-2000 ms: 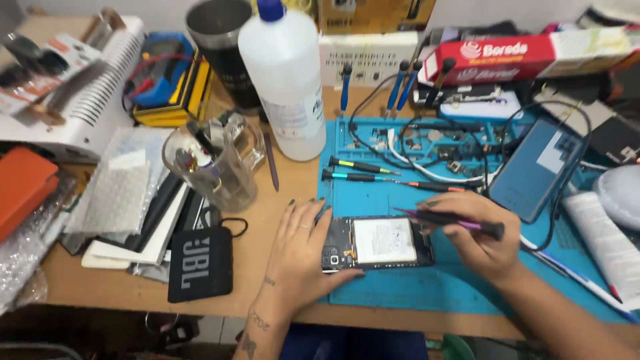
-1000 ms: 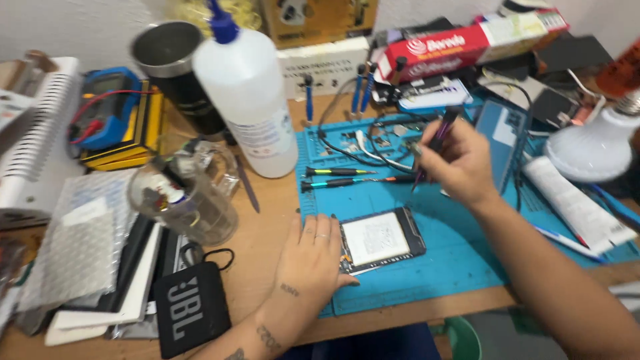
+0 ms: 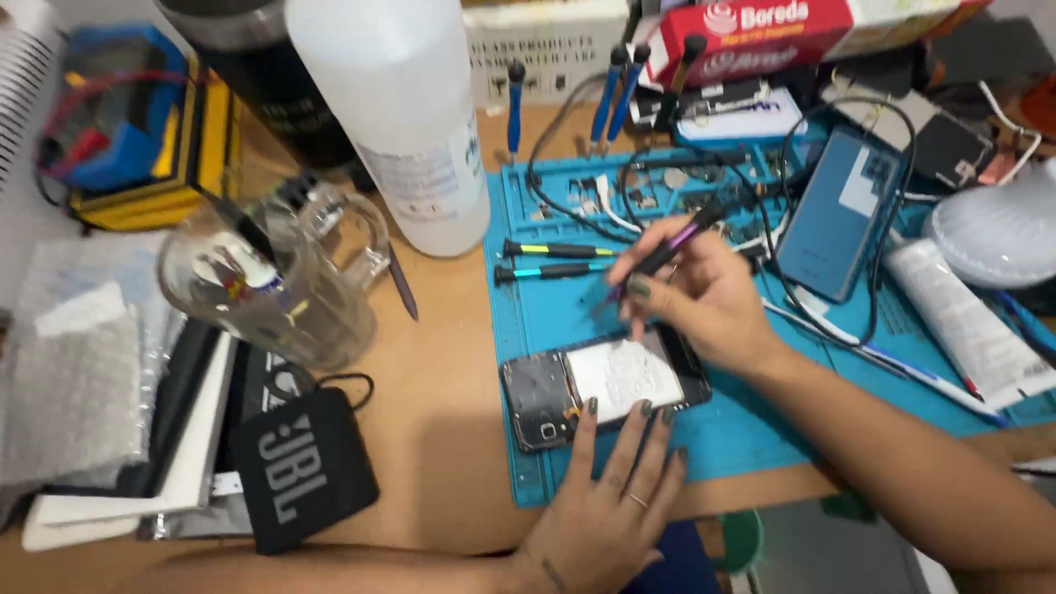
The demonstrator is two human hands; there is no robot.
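An opened smartphone [image 3: 536, 396] lies on the blue repair mat [image 3: 742, 437], its white battery [image 3: 619, 379] uncovered. The fingertips of my left hand [image 3: 619, 487] rest spread along the phone's near edge and battery, gripping nothing. My right hand [image 3: 693, 297] holds a purple and black screwdriver [image 3: 668, 252] above the phone's far side; its tip is blurred. Behind and left of that hand lie two precision screwdrivers, one with a yellow band [image 3: 557, 249] and one with a teal band [image 3: 549, 272]. A blue phone back cover [image 3: 841, 214] rests at the right of the mat.
A white plastic bottle [image 3: 404, 124] and a glass mug of small items [image 3: 272, 289] stand to the left, beside a black JBL speaker [image 3: 305, 470]. Black cables [image 3: 874, 313] loop across the mat. A white tube [image 3: 965, 322] and a light bulb [image 3: 998, 227] are at right.
My left hand has moved from the phone's left end to its near edge. My right hand, raised off to the right of the phone one second ago, is now over its far side.
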